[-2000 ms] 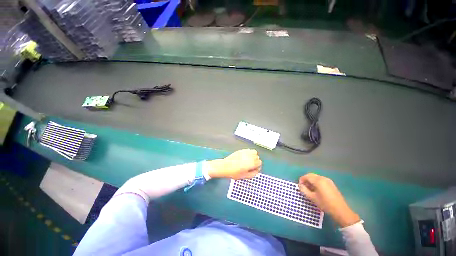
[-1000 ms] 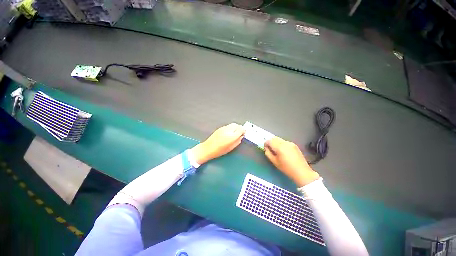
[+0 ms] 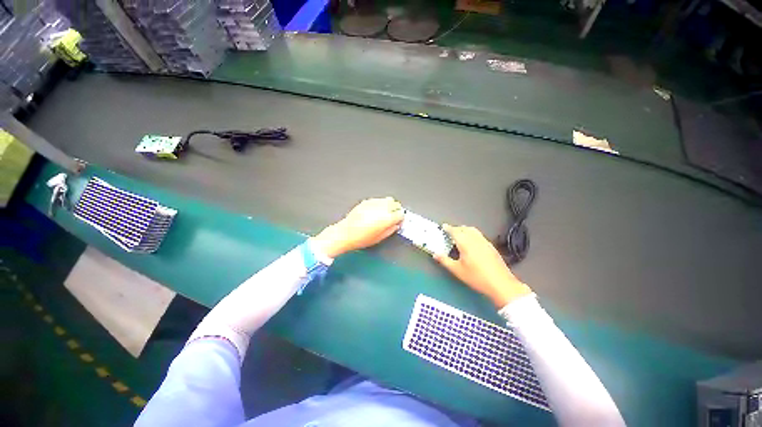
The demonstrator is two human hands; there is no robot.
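A narrow circuit board (image 3: pixel 424 233) lies near the belt's front edge, its white face up. My left hand (image 3: pixel 373 223) has its fingers at the board's left end. My right hand (image 3: pixel 473 257) grips the board's right end. Whether a small piece is in my left fingertips is too small to tell. The board's black output cable (image 3: pixel 520 218) lies coiled on the belt to the right, its near part hidden by my right hand. A white sheet of dark dots (image 3: pixel 468 346) lies on the green ledge, its right end partly covered by my right forearm.
Another board (image 3: pixel 160 146) with a black cable lies on the belt (image 3: pixel 351 158) at the left. Spare dot sheets (image 3: pixel 117 213) lie on the left ledge beside a small white tool (image 3: pixel 58 190). Stacked plastic trays (image 3: pixel 180 37) stand at the far left. A grey-white box (image 3: pixel 735 400) is at bottom right.
Since two seconds ago, both hands have moved from near the dot sheet onto the board. The right hand has taken hold of its right end. Over the last second the hands have stayed there.
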